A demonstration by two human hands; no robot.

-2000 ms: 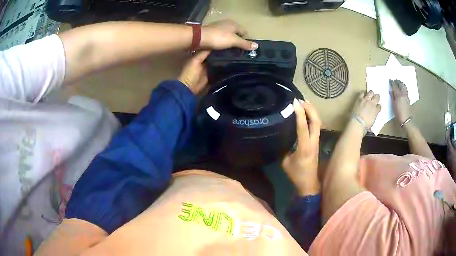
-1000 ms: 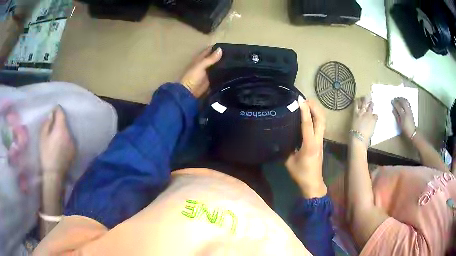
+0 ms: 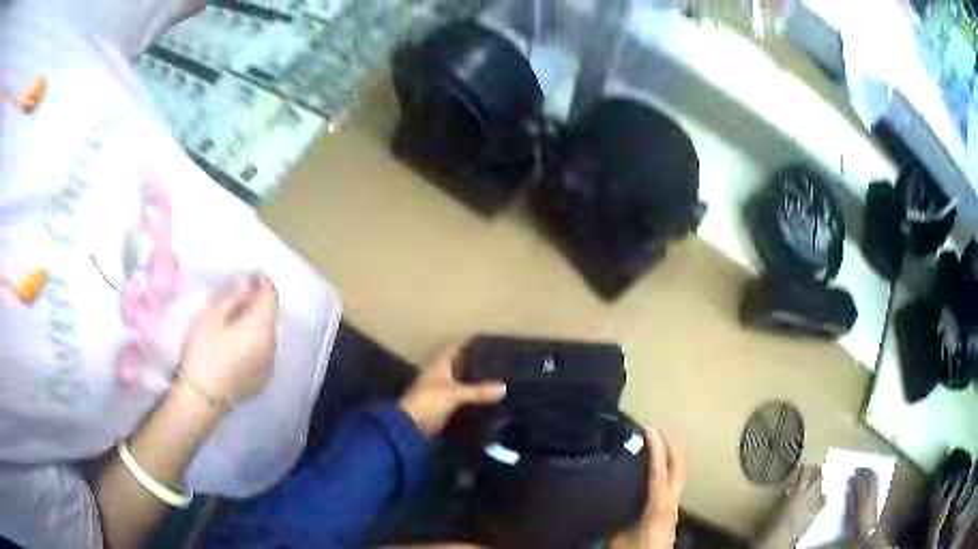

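A black fan unit [image 3: 563,483] lies low in the picture, its round drum head towards me and its rectangular base pointing away, over the bench's near edge. My left hand [image 3: 445,391] grips the left side of the base, thumb on top. My right hand [image 3: 656,499] holds the right side of the drum, partly cut off by the lower edge. A small pale spot shows on the base. The view is blurred, and the drum's lower part is cut off.
Two black units [image 3: 622,182] stand on the cardboard-covered bench [image 3: 375,257] ahead. More units [image 3: 799,247] are at the right. A loose round grille [image 3: 771,442] lies near a neighbour's hands on white paper [image 3: 847,493]. Another person stands at left, by printed sheets [image 3: 231,118].
The view has swung up and left, so the fan unit and my hands sit lower and more units show. My left thumb lies further over the base. The left neighbour's hand is raised.
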